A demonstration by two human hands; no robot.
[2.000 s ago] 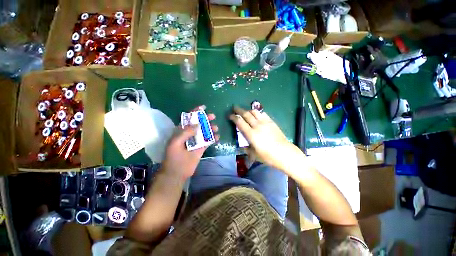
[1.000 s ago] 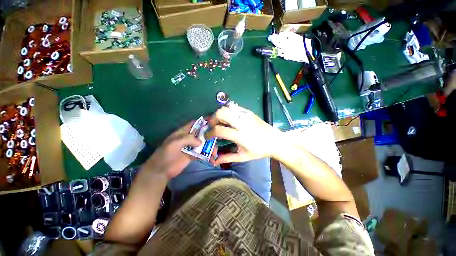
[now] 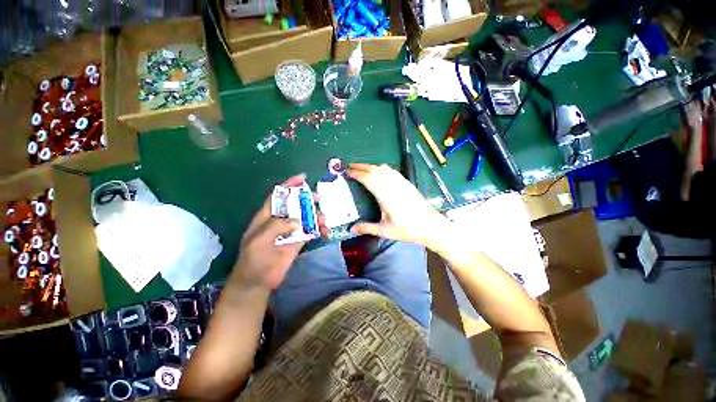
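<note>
My left hand (image 3: 271,247) holds an open white housing (image 3: 286,212) with a bright blue cell (image 3: 306,210) along its right side. A plain white housing part (image 3: 337,202) is just right of it, at the bench's front edge. My right hand (image 3: 396,210) is at that part's right side, index finger near its top corner and thumb near its bottom corner. Whether the fingers grip it is unclear. A small round red-and-white part (image 3: 336,165) lies on the bench just above the white part.
Green bench (image 3: 259,169) with small reddish parts (image 3: 314,119), a tub of screws (image 3: 295,81) and a clear cup (image 3: 343,85). Right: hammer (image 3: 405,129), hand tools and a black screwdriver (image 3: 496,141). Cartons stand left and behind; a black tray (image 3: 145,338) is lower left. Another person's arm (image 3: 695,137) is far right.
My hands came together at the housing, then moved apart. The blue cell shows fully again, and the plain white part shows between the hands. The view has shifted to the right.
</note>
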